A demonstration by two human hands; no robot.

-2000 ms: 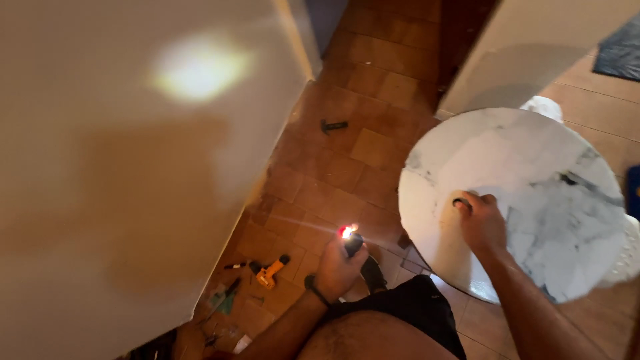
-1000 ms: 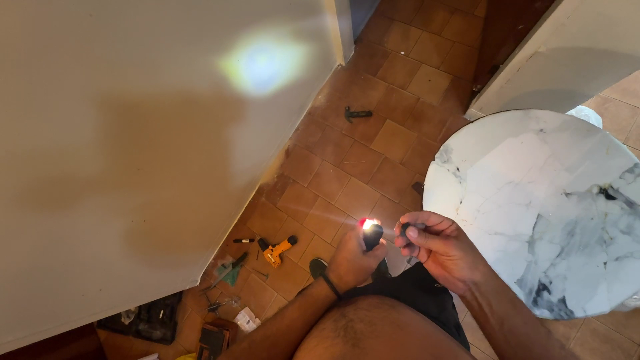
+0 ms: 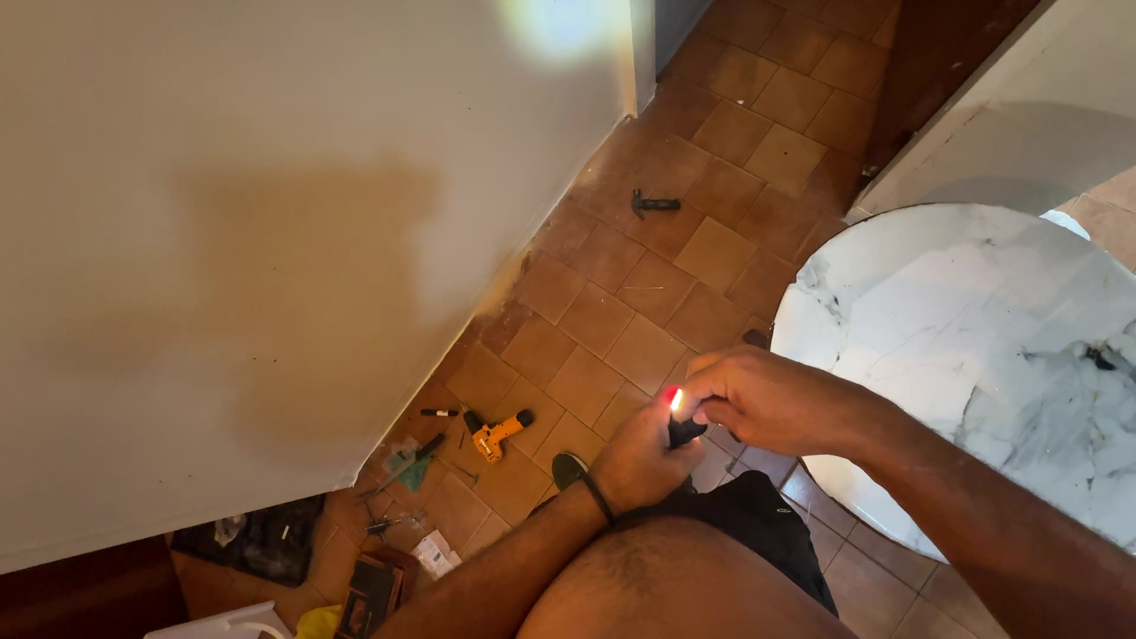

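Observation:
My left hand is closed around a small dark flashlight, whose lit end glows white and red beside the thumb. My right hand meets the flashlight from the right, its fingers bent at the lit end; whether something small sits between them is hidden. Under the right forearm lies the round white marble-patterned tabletop. A patch of light falls on the pale wall at the top.
On the tiled floor are a claw hammer, an orange cordless drill, a marker, a black tool case and a brown box. A dark door stands at upper right.
My right hand has left the tabletop, where it was two seconds ago, and come to the flashlight in my left hand. The light patch has moved right along the wall.

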